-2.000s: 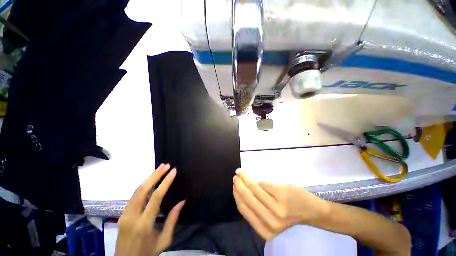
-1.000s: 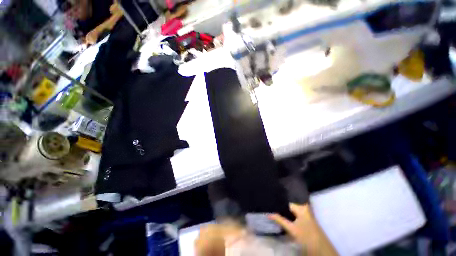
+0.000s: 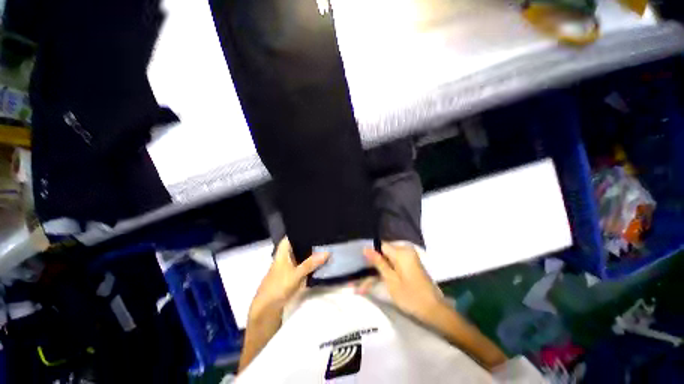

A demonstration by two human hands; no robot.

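Note:
A long black cloth piece [image 3: 307, 112] runs from the top of the view over the table's front edge down to my lap. At its near end lies a pale grey patch [image 3: 342, 260]. My left hand [image 3: 283, 279] holds the left corner of that end, thumb on the patch. My right hand [image 3: 401, 274] holds the right corner, thumb at the patch's right side. The machine head is out of view; only a bright spot shows at the top edge.
Black garment panels [image 3: 90, 112] lie left on the white table [image 3: 196, 97]. Yellow and green scissors handles [image 3: 566, 30] are at the top right. Blue crates [image 3: 589, 195] stand under the table, with a white board [image 3: 499, 217] below it and scraps on the green floor.
The view has tilted down to my lap. The cloth's near end now lies over the lap with its pale patch showing, and both hands hold its corners instead of resting beside it on the table.

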